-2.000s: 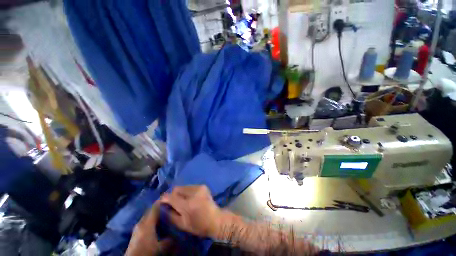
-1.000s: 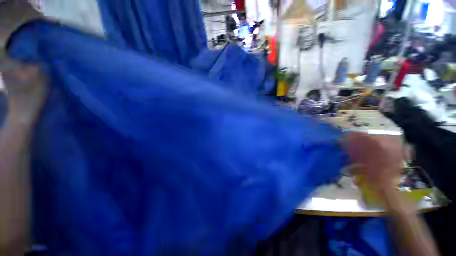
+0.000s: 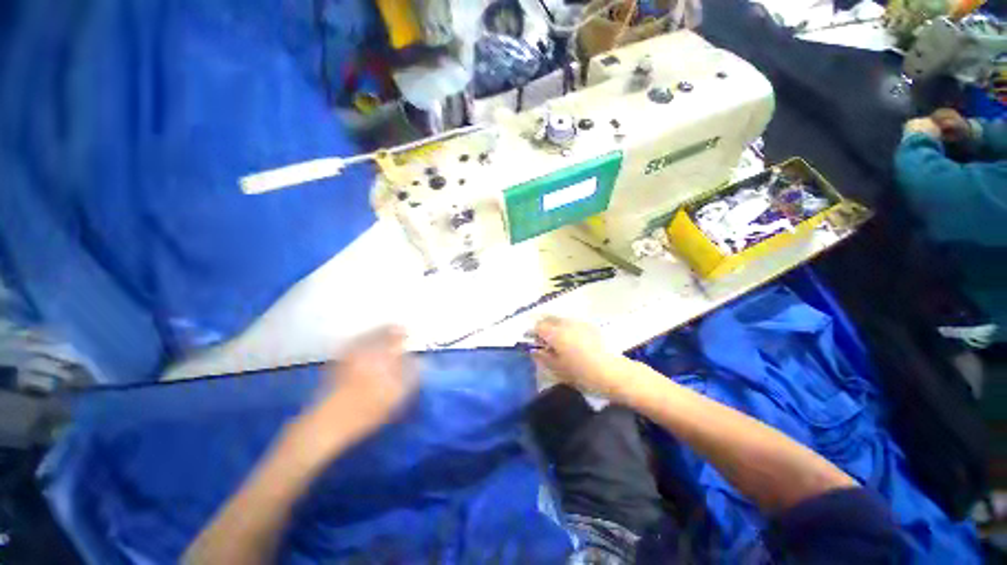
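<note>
A blue garment (image 3: 298,464) is spread over the lap and the table's front edge, its dark top edge running nearly straight across. My right hand (image 3: 569,351) grips the right end of that edge between thumb and fingers. My left hand (image 3: 373,370) is blurred and lies on the cloth near the same edge; its finger closure is unclear. The cream sewing machine (image 3: 685,94) with a green panel stands behind. Dark snips (image 3: 583,277) lie on the table below its head.
A yellow box (image 3: 707,256) of white scraps sits at the table's right. Blue cloth (image 3: 188,144) hangs at the left; a crumpled blue heap (image 3: 773,386) lies at the right. Another person's teal sleeve (image 3: 955,193) and hands show at far right. A white paddle (image 3: 293,177) sticks out from the machine.
The view has turned right and down. The garment, first bunched in both hands, then held up wide and blurred, now lies lower along the table edge. My hands have come closer together since the spread.
</note>
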